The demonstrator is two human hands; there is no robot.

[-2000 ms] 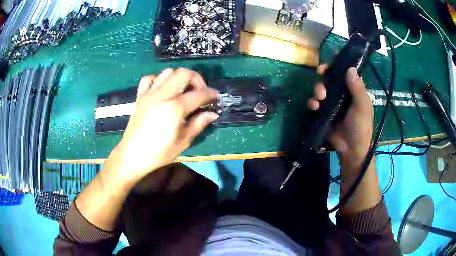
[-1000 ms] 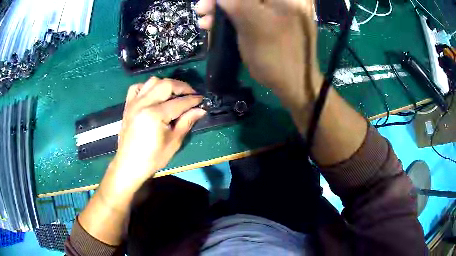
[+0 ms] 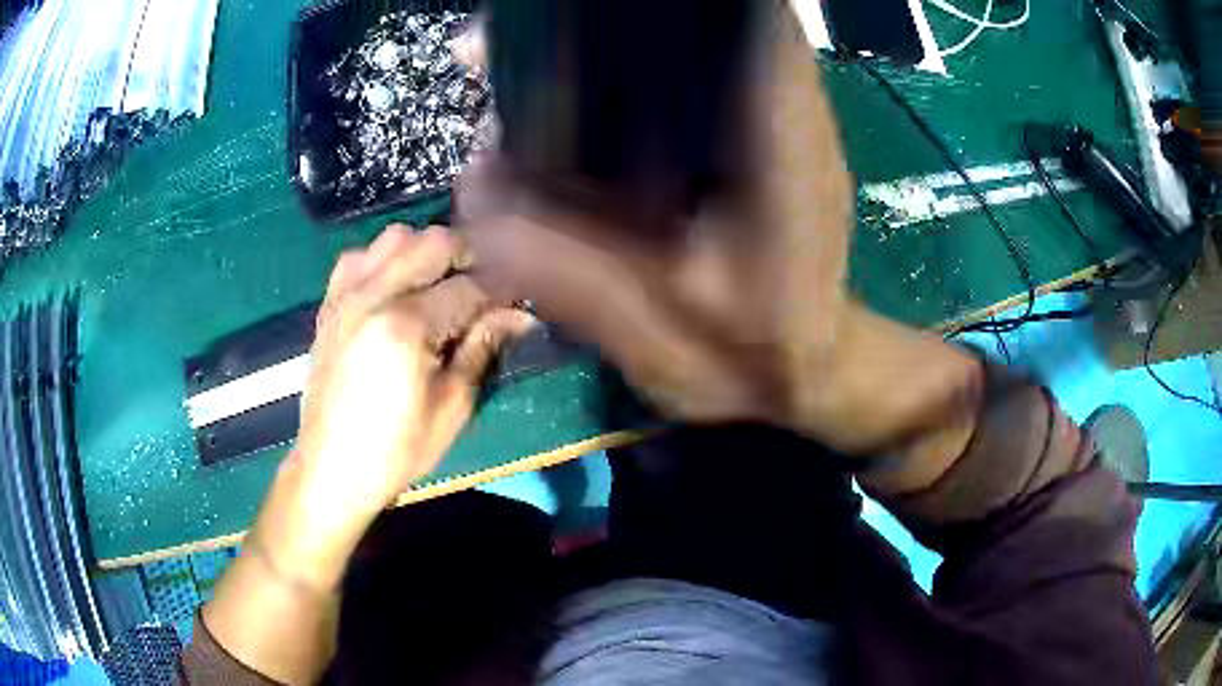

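Observation:
The long black fixture (image 3: 255,432) lies on the green bench, with a silver-white aluminium profile (image 3: 255,393) in its groove. My left hand (image 3: 402,328) rests over the fixture, thumb and fingers pinched near the profile's end. What is between its fingertips is hidden. My right hand (image 3: 697,282) is raised close to the camera, blurred, around the thick black electric screwdriver (image 3: 617,94). The screwdriver's bit and the fixture's right end are hidden behind the right hand.
A black tray (image 3: 315,194) of shiny small pieces stands behind the fixture. White strips with dark ends (image 3: 107,81) lie far left, grey strips (image 3: 40,429) at the left edge. A black stick-shaped tool (image 3: 1112,188), cords and a white power strip (image 3: 1150,127) lie right. The bench's tan edge (image 3: 523,464) runs in front.
From beside the fixture, the right hand brought the screwdriver over its right end, then up closer to the camera. The left hand stays at the fixture. The view has shifted.

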